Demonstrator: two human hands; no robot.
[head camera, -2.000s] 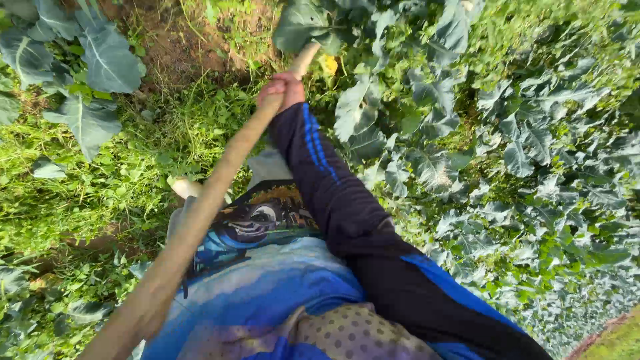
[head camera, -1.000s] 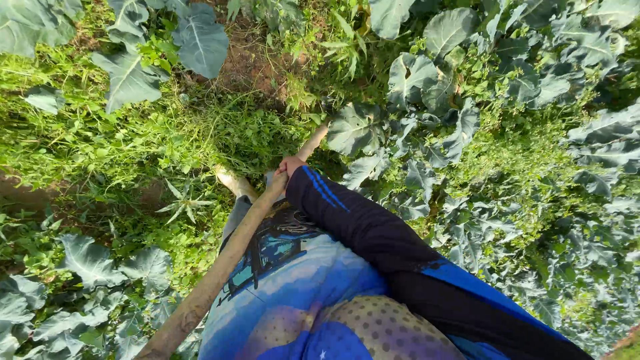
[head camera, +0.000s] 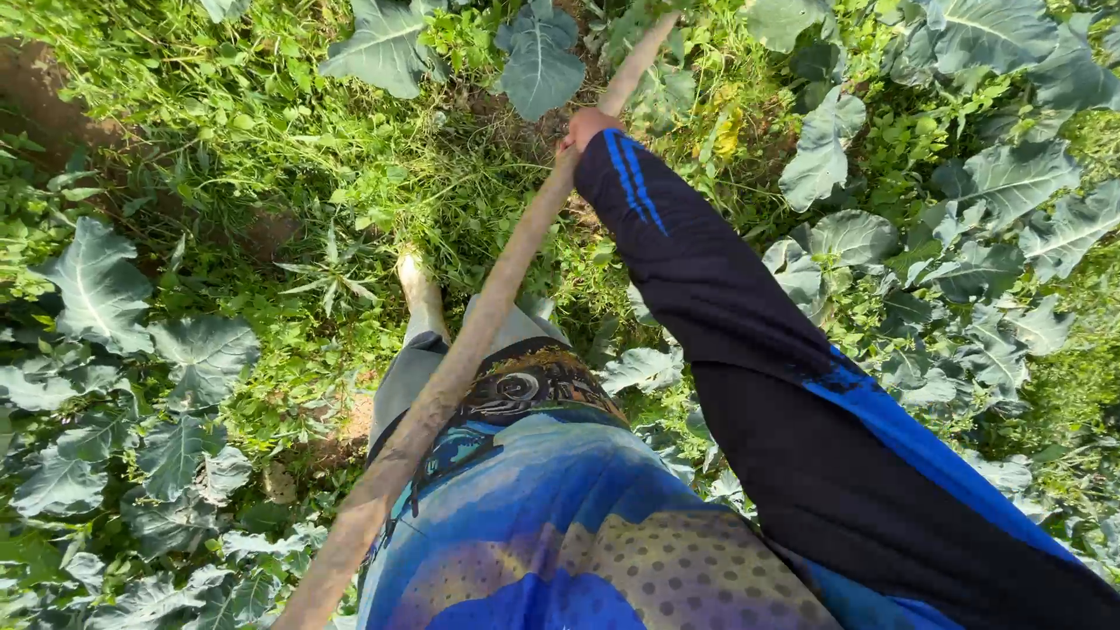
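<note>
My right hand (head camera: 591, 129), at the end of a black sleeve with blue stripes, grips a long wooden pole (head camera: 499, 289). The pole slants from the bottom left, across the front of my body, to the top centre. Its upper end lies over leaves and weeds, and whatever is beyond that end cannot be made out. My left hand is out of the frame. My bare foot (head camera: 418, 278) stands among low weeds, to the left of the pole.
Broad-leaved brassica plants (head camera: 1006, 184) grow thickly on the right, with more (head camera: 101, 289) at the left and along the top. Low green weeds (head camera: 332, 166) cover the ground between them. Patches of brown soil (head camera: 44, 96) show at the upper left.
My right hand keeps its grip on the pole and now reaches farther forward from my body than one second ago. The view has shifted over the plants.
</note>
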